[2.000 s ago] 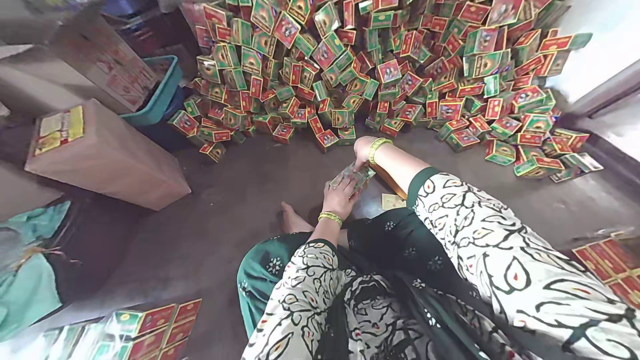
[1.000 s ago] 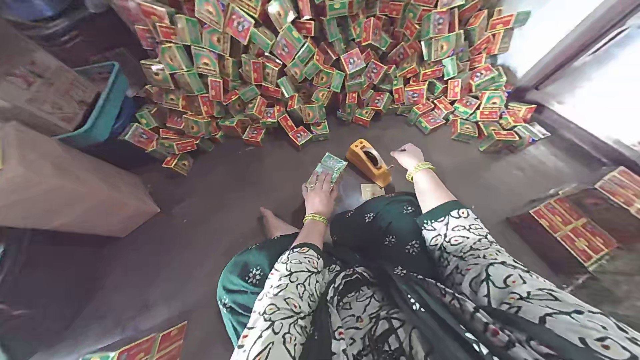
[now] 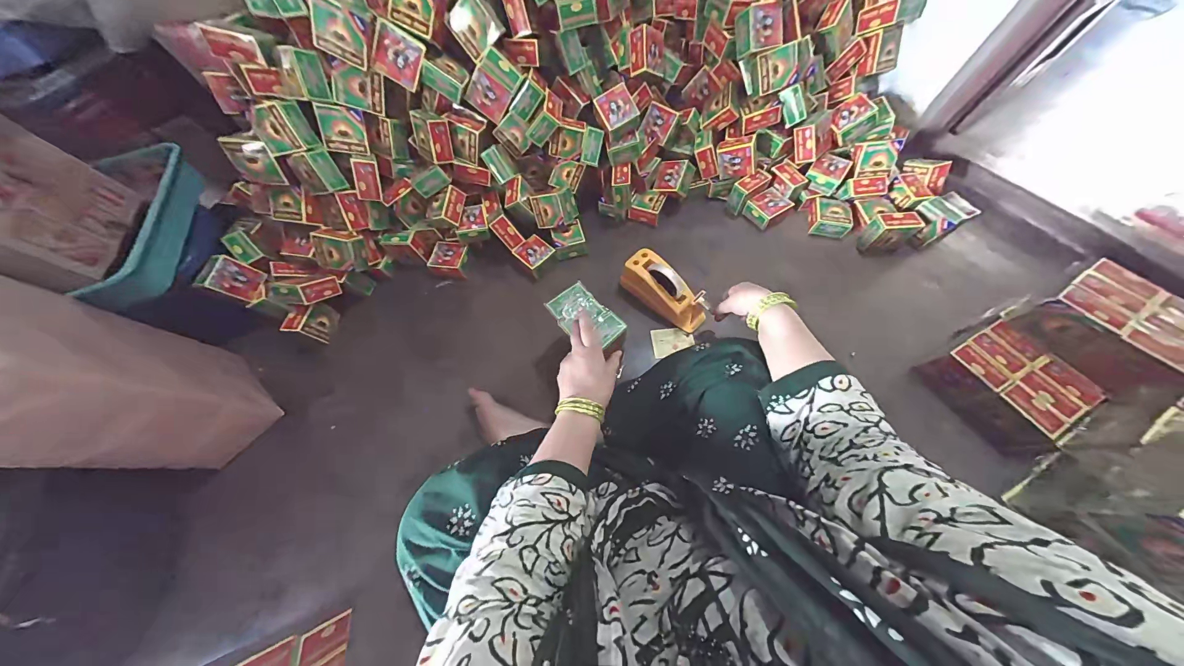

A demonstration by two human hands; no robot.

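My left hand (image 3: 588, 365) is on a small green printed carton (image 3: 586, 314), fingers over its near part; its thumb side is hard to make out. To the right of that carton an orange tape dispenser (image 3: 659, 289) with a roll of tape stands on the floor. My right hand (image 3: 747, 302) is at the dispenser's near, cutter end, fingers bent together; whether a bit of tape is between them cannot be told. A pale yellow printed slip (image 3: 672, 342) lies on the floor just below the dispenser, beside my knee.
A large heap of red and green small cartons (image 3: 555, 139) spreads across the far floor. At left are a tall cardboard box (image 3: 120, 379) and a teal plastic crate (image 3: 166, 231). Wrapped blocks of red cartons (image 3: 1027, 375) lie at right, with more red cartons (image 3: 324, 643) at the bottom edge.
Two seconds ago my hands were close together, with the right arm over the dispenser; they are now apart, the right hand at its cutter end. The view has shifted.
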